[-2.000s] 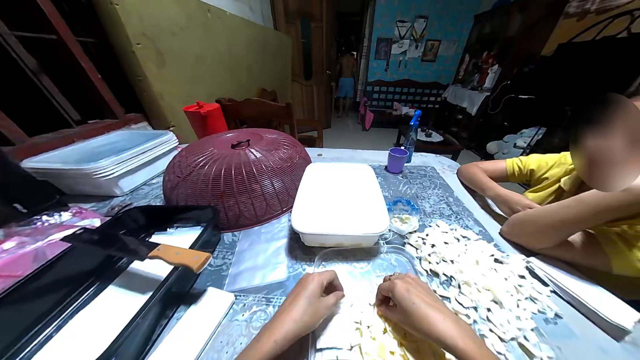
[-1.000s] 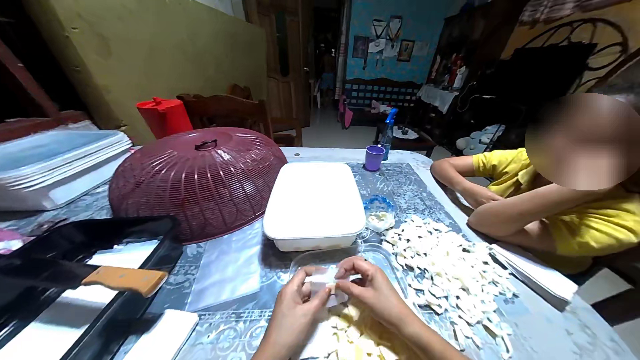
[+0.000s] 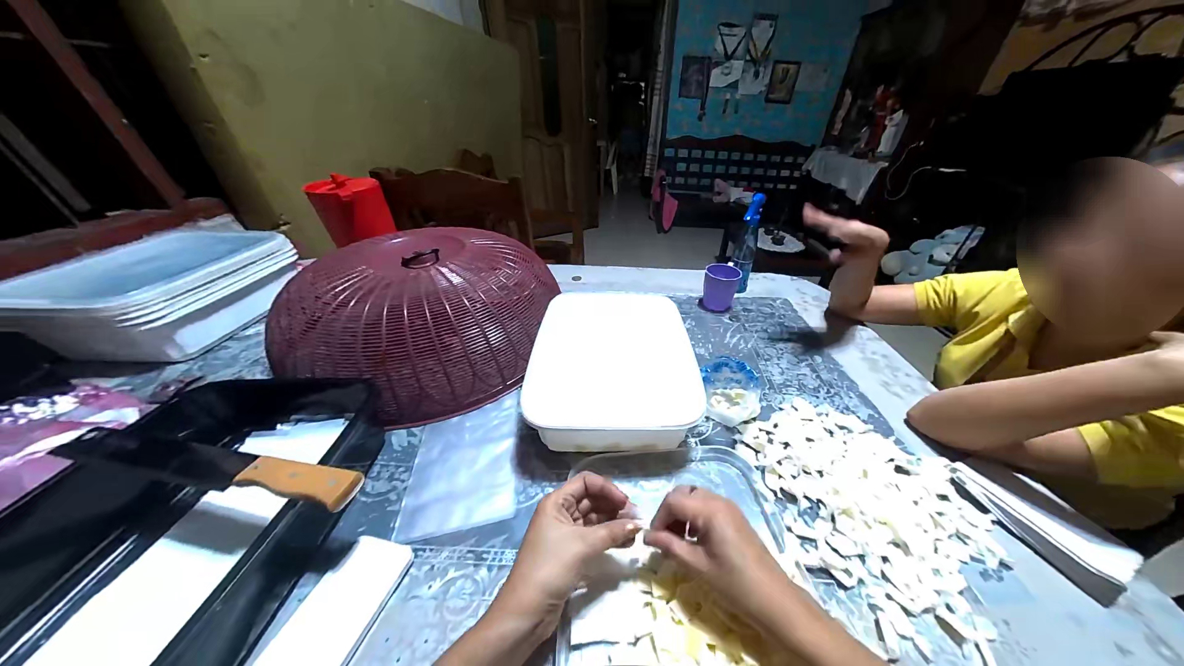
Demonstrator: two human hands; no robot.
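My left hand (image 3: 578, 536) and my right hand (image 3: 708, 536) meet fingertip to fingertip over a clear plastic tray (image 3: 740, 462). Something small and pale shows between the fingertips, too small to name. Beneath the hands, pale yellow pieces (image 3: 689, 620) lie in the tray beside white ones. To the right a wide heap of white wrapped-looking pieces (image 3: 865, 499) spreads over the table. A white lidded container (image 3: 613, 365) stands just beyond the tray, with a small blue-rimmed bowl (image 3: 731, 384) of pale bits at its right.
A maroon mesh food cover (image 3: 416, 324) stands at left behind clear plastic bags (image 3: 462, 472). A knife (image 3: 301, 479) rests across a black tray (image 3: 347, 398). Stacked containers (image 3: 148, 287), a purple cup (image 3: 720, 285) and a spray bottle (image 3: 749, 240) stand farther off. A person in yellow (image 3: 980, 314) sits at right.
The white sheet-like piece seen between my hands one second ago no longer shows there. The seated person's arm has risen from the table edge.
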